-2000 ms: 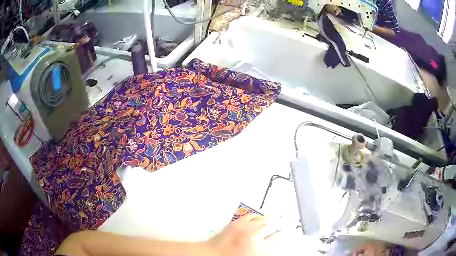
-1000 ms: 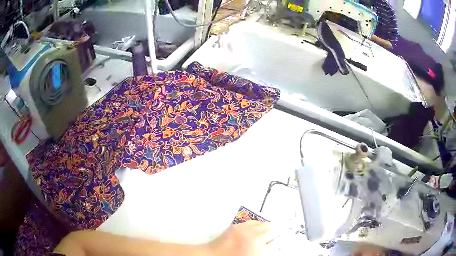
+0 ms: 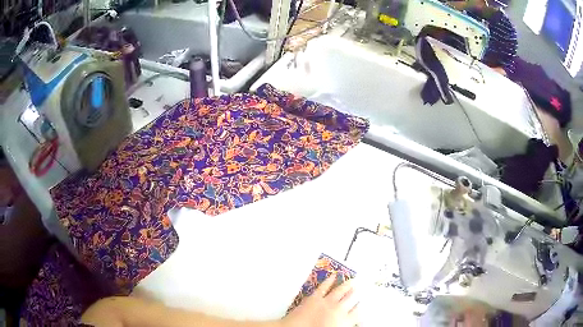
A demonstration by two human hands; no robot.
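My left hand [image 3: 327,308] lies flat with fingers spread on a small purple-orange printed piece [image 3: 318,281], left of the sewing machine's needle area. The hand covers part of the piece, and its lower edge is cut off by the frame. A blurred skin-toned patch shows at the bottom edge below the machine head; I cannot tell if it is my right hand. The whitish sewing machine [image 3: 498,268] stands at the right, with a long pale guard [image 3: 404,246] on its near left side. A large printed fabric panel [image 3: 217,153] is spread at the left.
A bent dark rod [image 3: 355,237] is beside the guard. A second white-and-blue machine [image 3: 83,105] stands upper left, with red-orange loops [image 3: 44,158] beside it. A dark thread cone [image 3: 198,80] stands behind the panel. White troughs [image 3: 358,76] and a person's striped sleeve are beyond.
The view has shifted slightly, moving the scene right. More of the small printed piece shows, and my left hand's fingers are more spread. The large panel lies as before.
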